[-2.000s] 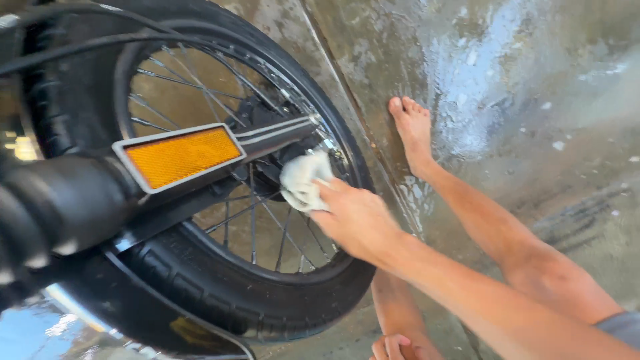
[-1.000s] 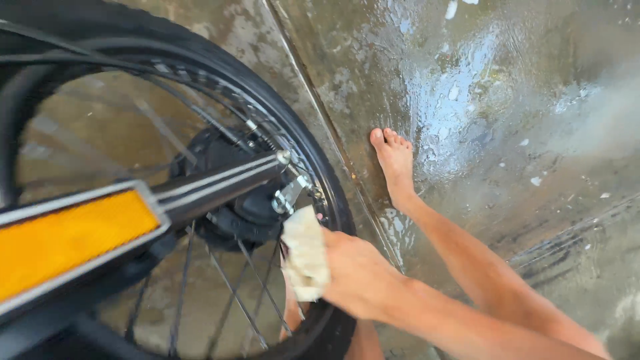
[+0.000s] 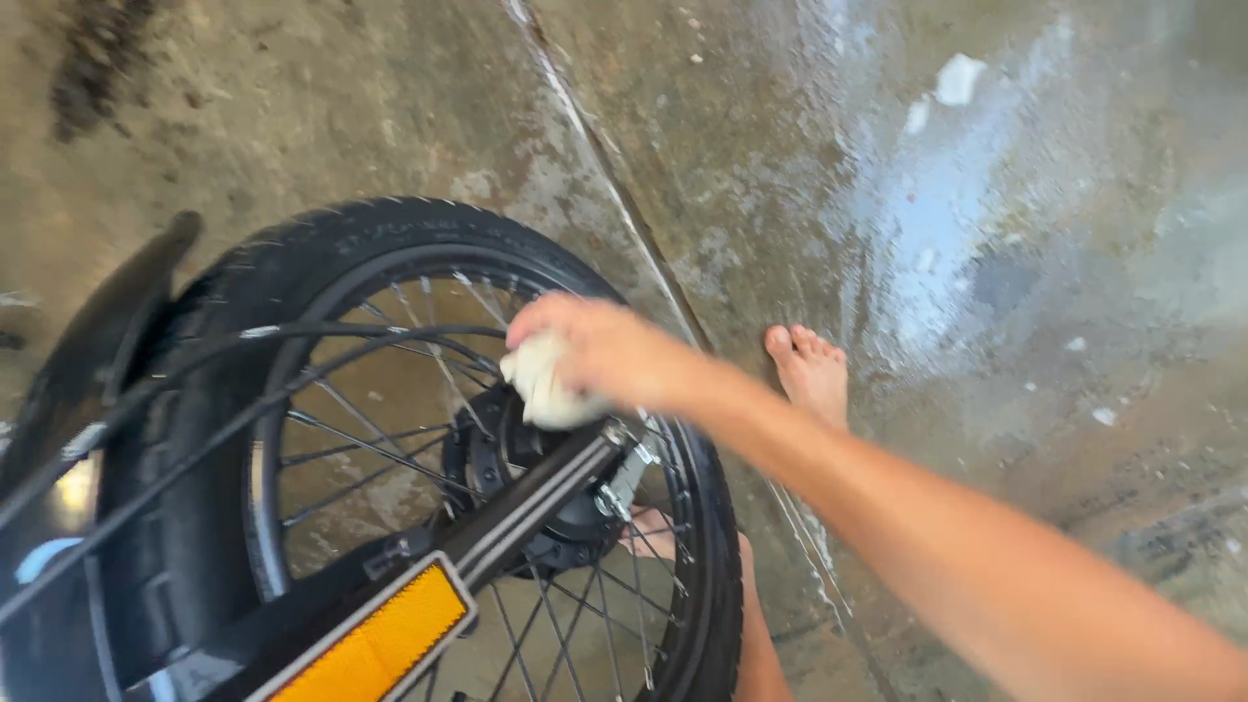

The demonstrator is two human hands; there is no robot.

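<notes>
My right hand (image 3: 609,356), blurred, reaches in from the right and grips a bunched white cloth (image 3: 551,380). The cloth is over the spokes and upper edge of the black wheel hub (image 3: 497,458), close to the end of the black fork leg (image 3: 541,507). Around the hub are wire spokes, a rim and a black tire (image 3: 712,556). An amber reflector (image 3: 380,639) is fixed along the fork leg. A metal fitting (image 3: 624,483) sits beside the axle end. My left hand is out of view.
Black cables (image 3: 283,331) cross the wheel from the left, where a dark glossy fender (image 3: 97,341) stands. My bare right foot (image 3: 814,380) rests on wet concrete (image 3: 975,439), right of a floor groove (image 3: 624,210). Another bare foot (image 3: 651,531) shows behind the spokes.
My right hand and the cloth have moved from the lower side of the hub and axle fitting to its upper side. The view has shifted. A hand seen low in the oldest frame is gone from view.
</notes>
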